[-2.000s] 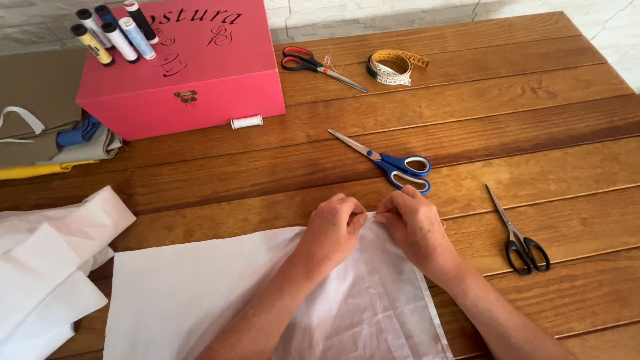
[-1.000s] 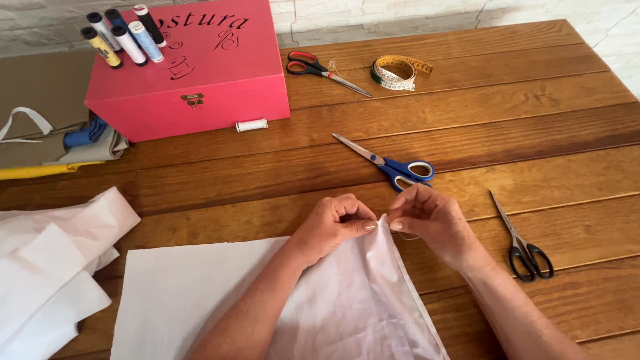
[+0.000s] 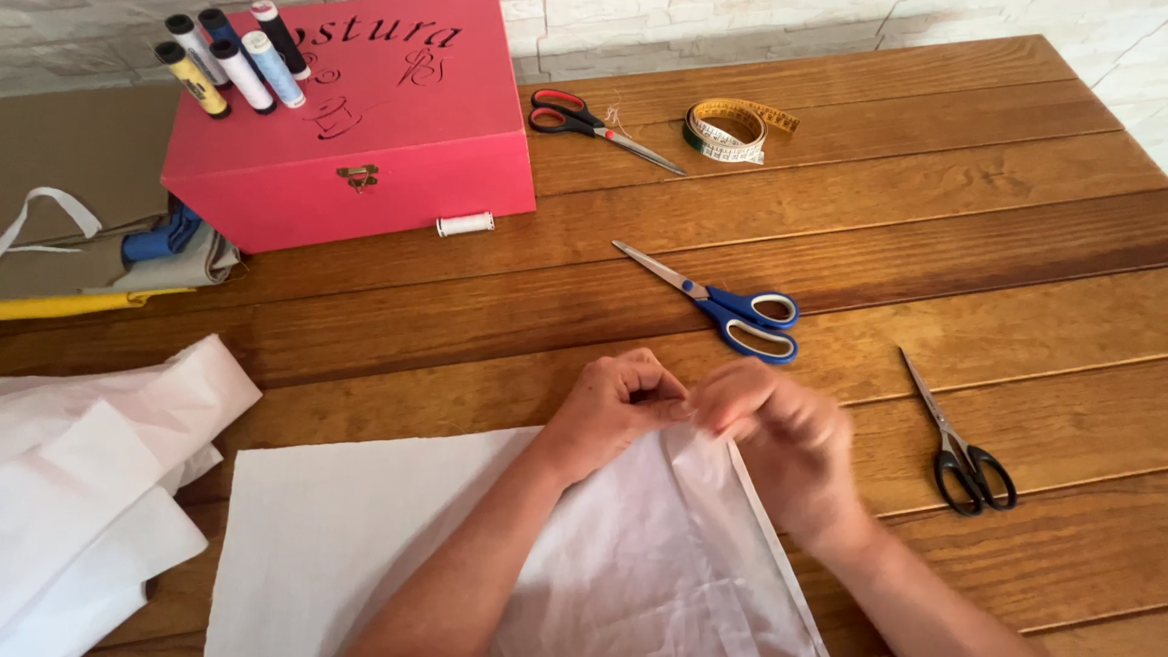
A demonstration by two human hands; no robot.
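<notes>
White fabric (image 3: 365, 511) lies on the wooden table, its right part wrinkled and with a narrow folded edge. My left hand (image 3: 620, 411) pinches the fabric's upper right corner between thumb and fingers. Right beside it is my right hand (image 3: 776, 438), blurred, its fingers bent close to the same corner; whether it holds a needle, thread or cloth cannot be made out. Just above the hands lie blue-handled scissors (image 3: 716, 306), with black-handled scissors (image 3: 954, 447) off to the right.
A pink wooden box (image 3: 365, 164) stands at the back left, bearing several thread spools (image 3: 242, 68). A white spool (image 3: 465, 224) lies before it. Red-and-black scissors (image 3: 593, 132) and a coiled tape measure (image 3: 730, 132) are behind. Folded fabrics (image 3: 73, 201) and crumpled white cloth (image 3: 91, 474) sit left.
My left hand stays at the fabric corner throughout. My right hand has shifted slightly against it and is now blurred by motion.
</notes>
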